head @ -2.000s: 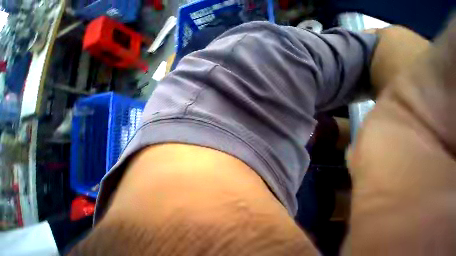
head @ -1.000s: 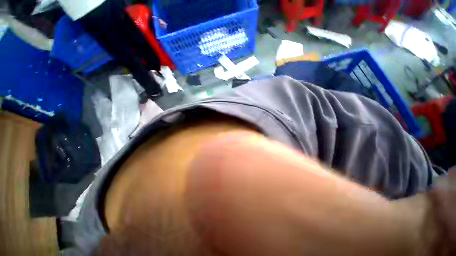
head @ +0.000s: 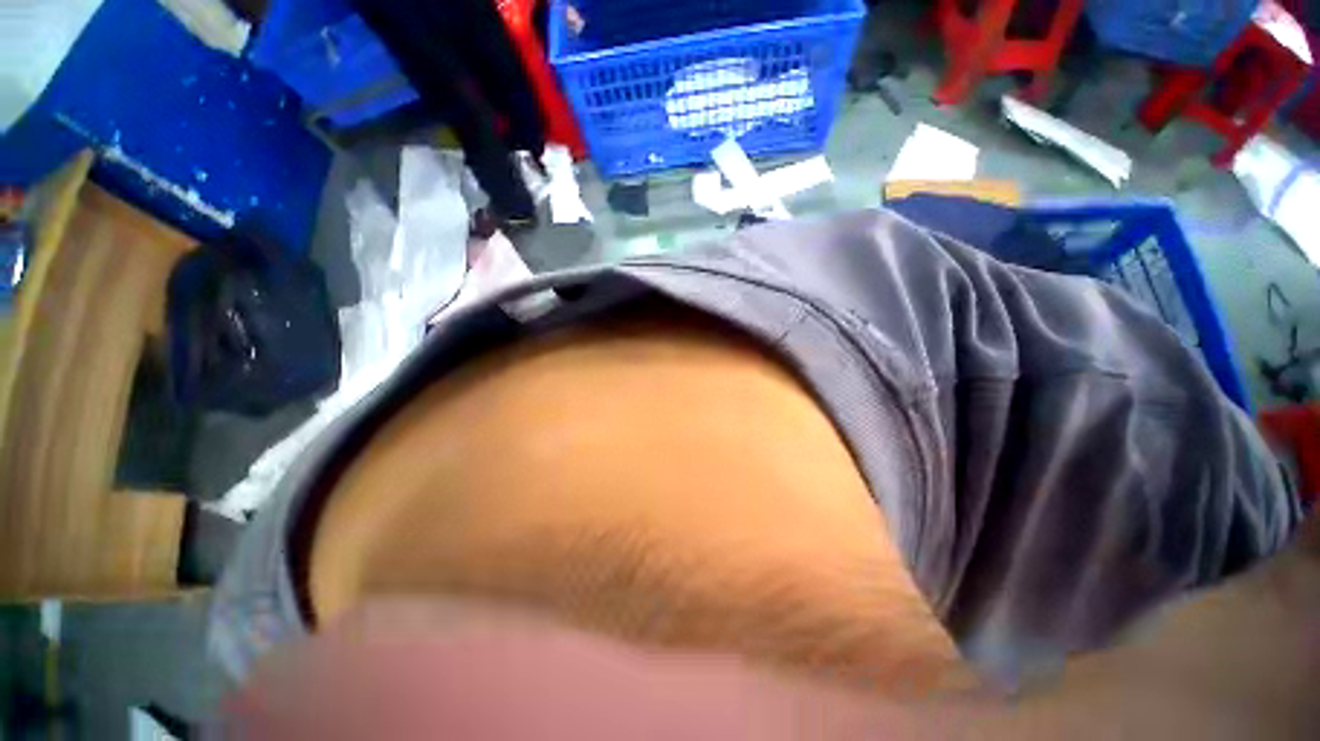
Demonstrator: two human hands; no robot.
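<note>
No hand can be made out. The wearer's neck and grey shirt (head: pixel 1057 420) fill the middle and right of the head view. Bare, blurred skin lies along the bottom edge and at the lower right, close to the camera; I cannot tell which body part it is. No held thing or work piece shows. Nearest on the floor beyond the shirt are a blue plastic crate (head: pixel 709 109) at top centre and another blue crate (head: pixel 1194 282) at the right, beside dark cloth (head: pixel 970 229).
A wooden desk part (head: pixel 73 391) stands at the left, with a dark bag or heap (head: pixel 246 326) beside it. A blue panel (head: pixel 203 130) is at the upper left. White scraps (head: pixel 413 232) lie on the floor. Red stools (head: pixel 1006 44) stand at the top right.
The view has swung from the sideways crates and raised sleeve to the floor and desk. Since one second ago, the floor things have shifted right and the blurred skin has moved lower.
</note>
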